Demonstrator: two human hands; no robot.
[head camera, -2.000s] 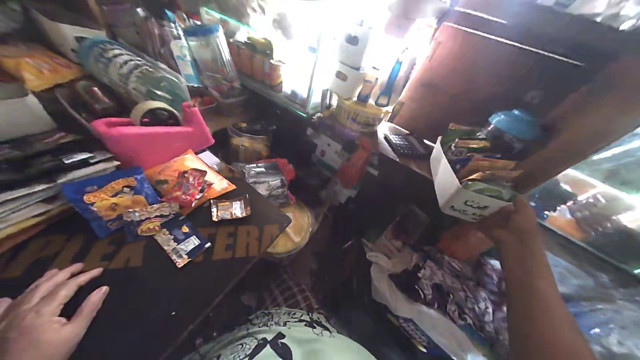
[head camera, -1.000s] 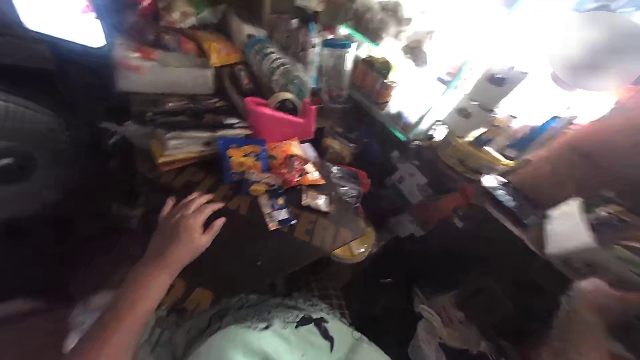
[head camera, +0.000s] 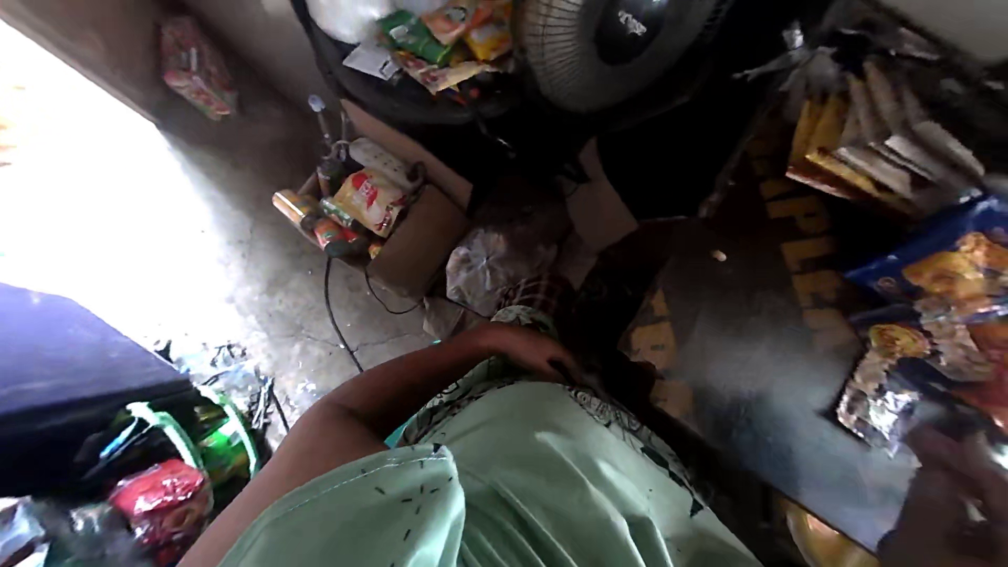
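Observation:
My left arm reaches up from the bottom left, and my left hand (head camera: 551, 358) is low over my lap, beside the edge of the dark table (head camera: 740, 378). Its fingers are in shadow, so whether they hold anything cannot be told. Pale green printed cloth (head camera: 543, 465) covers my body below it. On the table at the right lie a blue snack packet (head camera: 957, 264) and a silvery packet (head camera: 874, 402). A blurred brown shape (head camera: 945, 496) at the lower right may be my right hand; its fingers cannot be made out.
A cardboard box (head camera: 425, 244) of packets and bottles stands on the concrete floor (head camera: 283, 276), with a cable beside it. A fan (head camera: 622, 39) is at the top, near more packets (head camera: 449, 39). Stacked packets (head camera: 874, 150) lie at the upper right. A red-wrapped bundle (head camera: 161, 504) is at the lower left.
The view has swung strongly to the left and down. My left hand has moved off the tabletop to beside my lap. The white box once held by my right hand is out of view.

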